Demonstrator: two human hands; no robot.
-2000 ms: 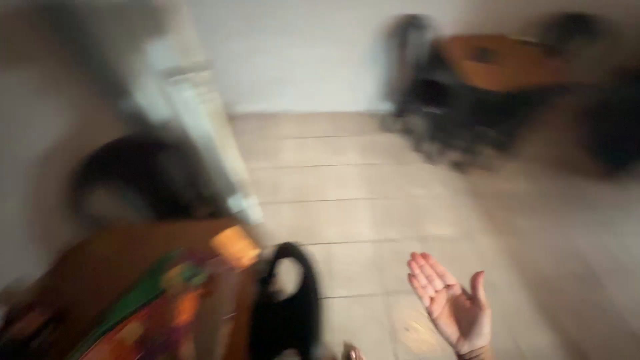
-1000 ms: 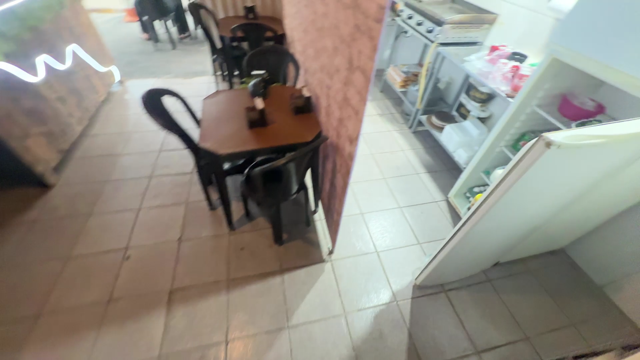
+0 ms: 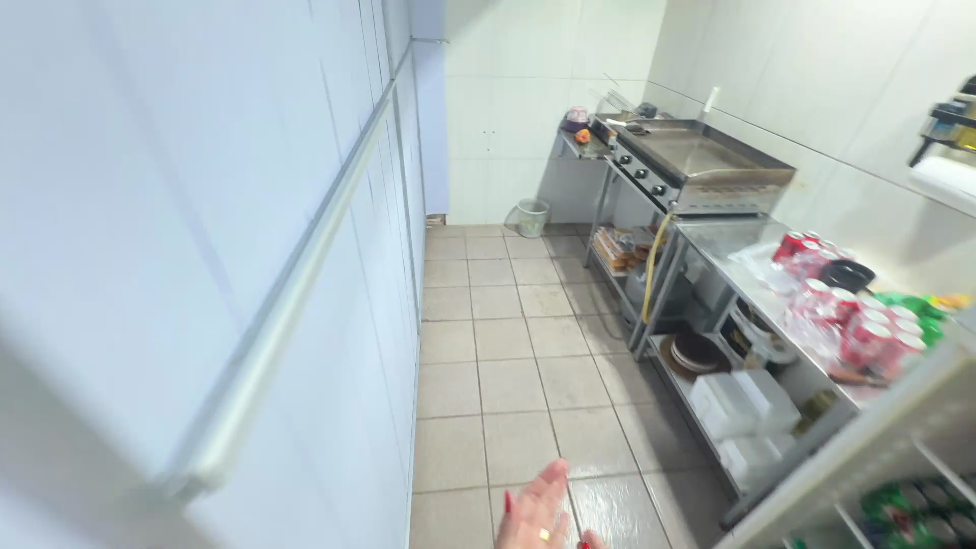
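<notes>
At the bottom edge, slightly right of centre, my right hand (image 3: 535, 509) reaches up over the tiled floor (image 3: 526, 381). It is cut off by the frame and slightly blurred. Red nails and a ring show on its fingers, which are spread, and nothing is seen in its grasp. My left hand is out of view. To the hand's right stands a metal worktable (image 3: 705, 242) bearing packs of red drink cans (image 3: 869, 343), a black bowl (image 3: 846, 274) and green items in plastic. White containers (image 3: 724, 404) sit on its lower shelf.
A pale panel (image 3: 290, 137) with a long metal bar (image 3: 305, 263) runs along the left. A flat-top griddle (image 3: 709, 149) stands on a metal frame, with a yellow hose (image 3: 652, 267) below. A bucket (image 3: 532, 217) is by the far wall. Open shelving (image 3: 915, 465) fills the lower right corner.
The view has swung from a dining area with tables and chairs to inside the kitchen. The griddle and worktable look much nearer. A hand, out of view one second ago, is back at the bottom.
</notes>
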